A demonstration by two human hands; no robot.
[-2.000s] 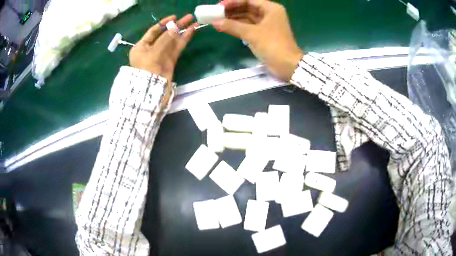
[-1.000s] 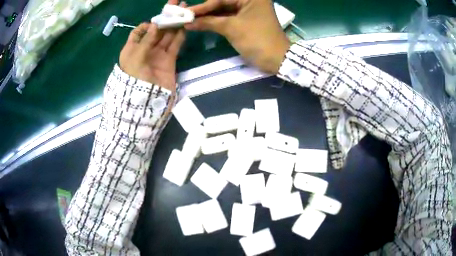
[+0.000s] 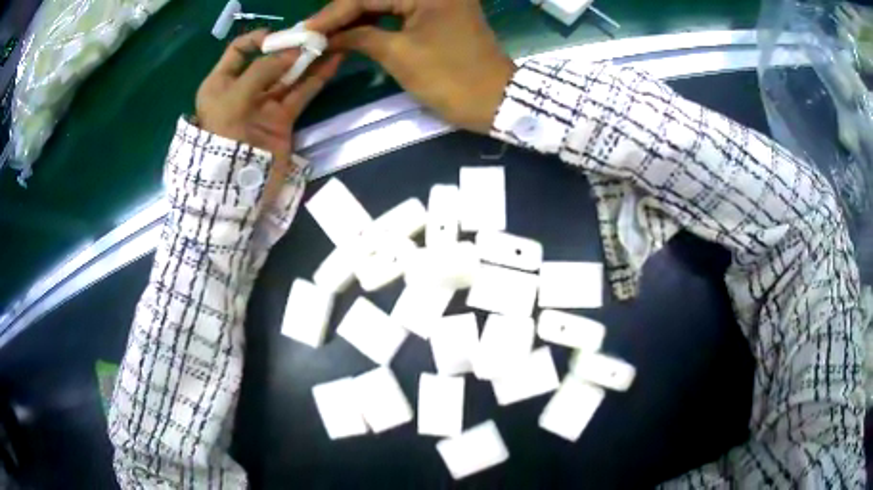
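Observation:
My left hand (image 3: 251, 96) is at the upper left over the green belt, its fingers around a white housing (image 3: 295, 42). A small white part is pressed against the housing's end; its exact seating is hard to tell. My right hand (image 3: 431, 59) meets it from the right, with thumb and fingertips on the same housing. A loose pile of white housings (image 3: 503, 287) lies on the black worktop below, some showing a narrow face with a small dark hole.
A stemmed insert (image 3: 228, 19) lies on the green belt (image 3: 144, 182) beyond my left hand. A white block with a thin stem (image 3: 567, 8) is at the top edge. A cloudy bag (image 3: 72, 67) is upper left, a clear bag (image 3: 799, 91) right. A pale rail (image 3: 383, 122) borders the belt.
The housing has moved left and is now held by both hands. The white block with a stem has appeared on the belt at the top. The view has shifted slightly.

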